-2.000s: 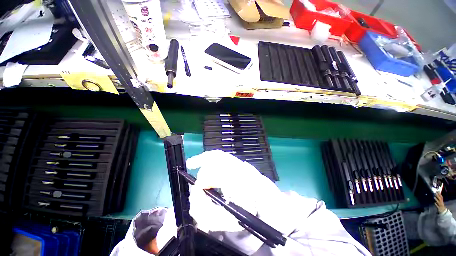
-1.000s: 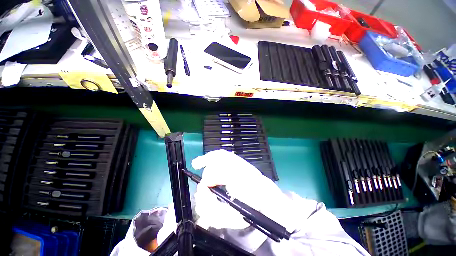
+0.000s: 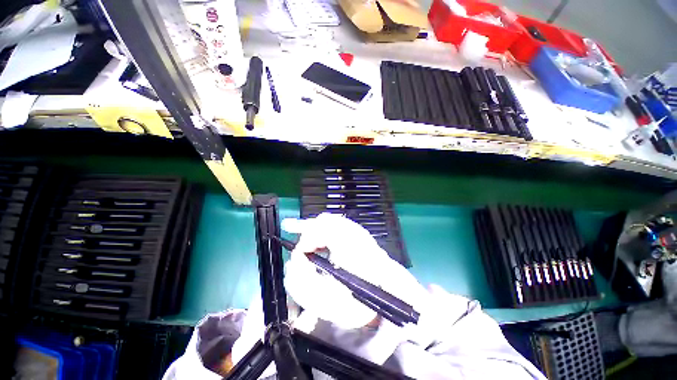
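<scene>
A black folding stand [image 3: 272, 274] stands upright in front of me, its long arm pointing up and its other arms spreading at the bottom edge. My right hand [image 3: 334, 278], in a white glove, is shut on a dark tool with a thick black handle [image 3: 364, 288]. The tool's thin tip touches or nearly touches the stand's upright arm. My left hand [image 3: 225, 364] is mostly hidden behind the stand and cut off low in the picture; only some skin shows at the sleeve, so its grip cannot be seen.
Grooved trays with rods lie at the left [image 3: 111, 252], centre [image 3: 349, 194] and right [image 3: 545, 256] on the green surface [image 3: 438, 237]. A metal upright [image 3: 167, 74] crosses the upper left. The shelf holds a smartphone [image 3: 336, 82], red bins [image 3: 475, 26] and a blue bin [image 3: 571, 78]. A person's sleeve [image 3: 653, 330] is at right.
The stand's upright arm has shifted slightly right. My right hand has turned a little and moved slightly up with the tool. The other person's hand at the right is no longer visible.
</scene>
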